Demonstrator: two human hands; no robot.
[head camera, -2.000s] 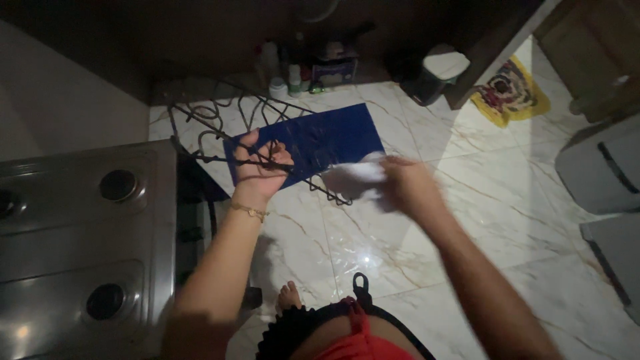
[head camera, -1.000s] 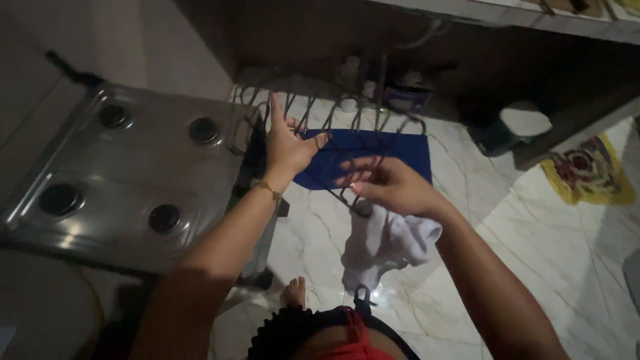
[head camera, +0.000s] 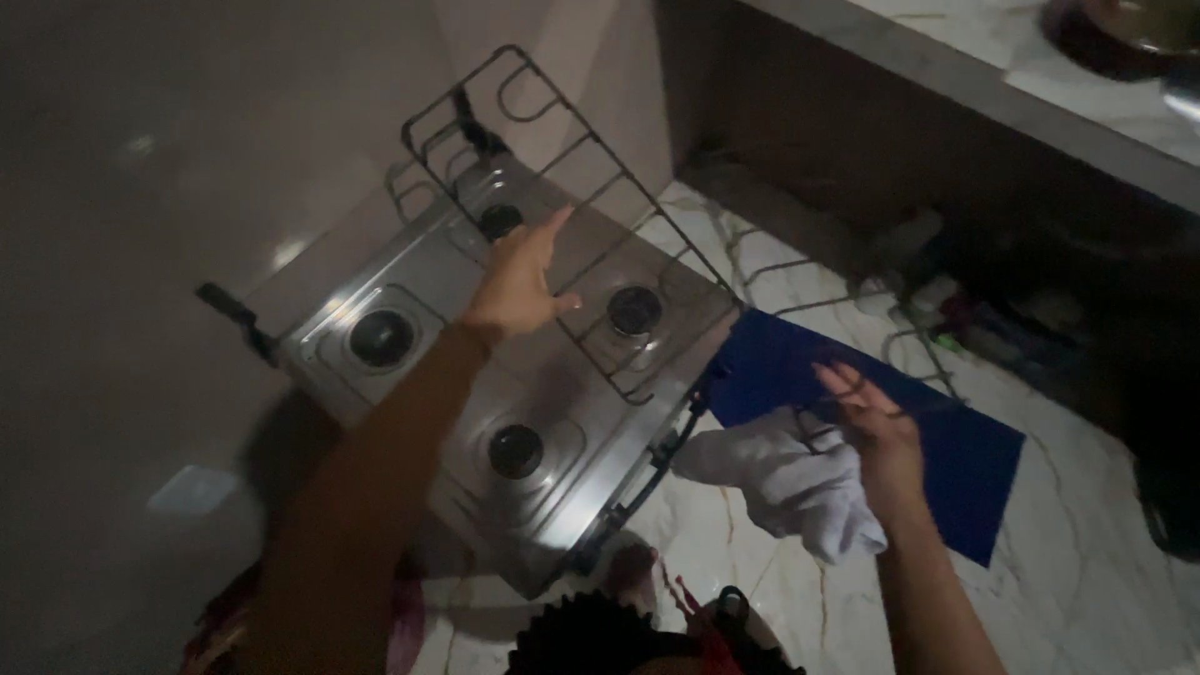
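Note:
My left hand (head camera: 520, 281) grips a black wire stove grate (head camera: 647, 197), thumb and index finger at its bars. That grate is tilted above the steel top (head camera: 562, 375) of a four-burner gas stove. To the right, my right hand (head camera: 877, 431) holds a crumpled white cloth (head camera: 797, 478), which hangs beside the palm, and dark wire bars cross its fingers. A second wire grate (head camera: 797, 267) shows behind that hand; whether the hand grips it cannot be told. Below it, a blue flat panel (head camera: 966, 469) reaches from the stove's edge over the floor.
A raised glass lid (head camera: 309, 244) seems to stand behind the stove. Marble-patterned floor tiles (head camera: 1078, 525) lie at right. Dim bottles and packets (head camera: 947, 309) stand under a counter (head camera: 1031, 89), which bears a pan (head camera: 1134, 23). My foot is near the stove's front.
My left hand has moved over the stove with a grate, which was above the blue panel before. The cloth still hangs at my right hand. The view has turned toward the stove.

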